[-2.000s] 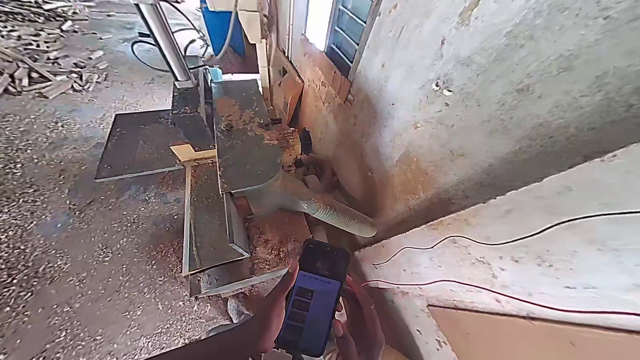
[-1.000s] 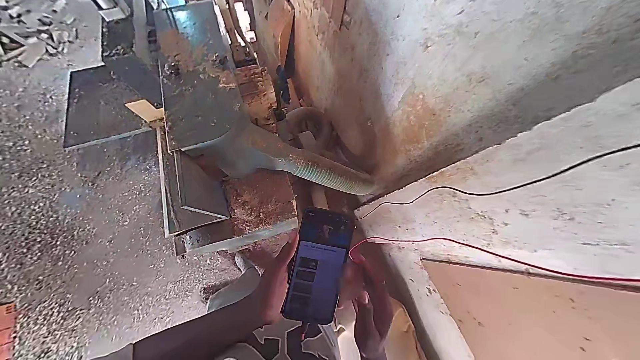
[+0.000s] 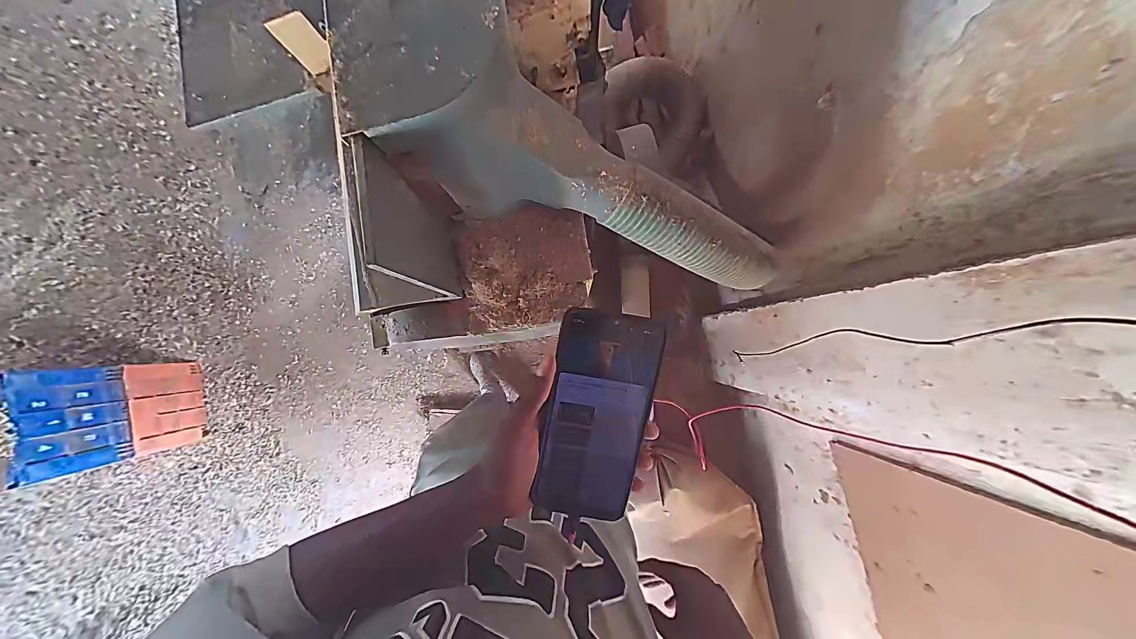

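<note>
A dark smartphone (image 3: 596, 417) with a lit screen is upright in front of my chest. My left hand (image 3: 519, 435) is closed around its left edge, the forearm coming up from the lower left. Of my right hand (image 3: 650, 448) only the fingers show, at the phone's right edge; most of that hand is hidden behind the phone. A cable is plugged into the phone's lower end, above the printed shirt.
Beyond the phone stands a metal machine (image 3: 408, 80) with a ribbed hose (image 3: 688, 226) and a sawdust-covered box (image 3: 524, 266). Blue and orange blocks (image 3: 106, 417) lie on the chip-strewn floor at left. Thin wires (image 3: 852, 333) run along the wall at right.
The view has tilted down and nearer to the machine. The blue and orange blocks have come into view at left. Both hands stay on the phone.
</note>
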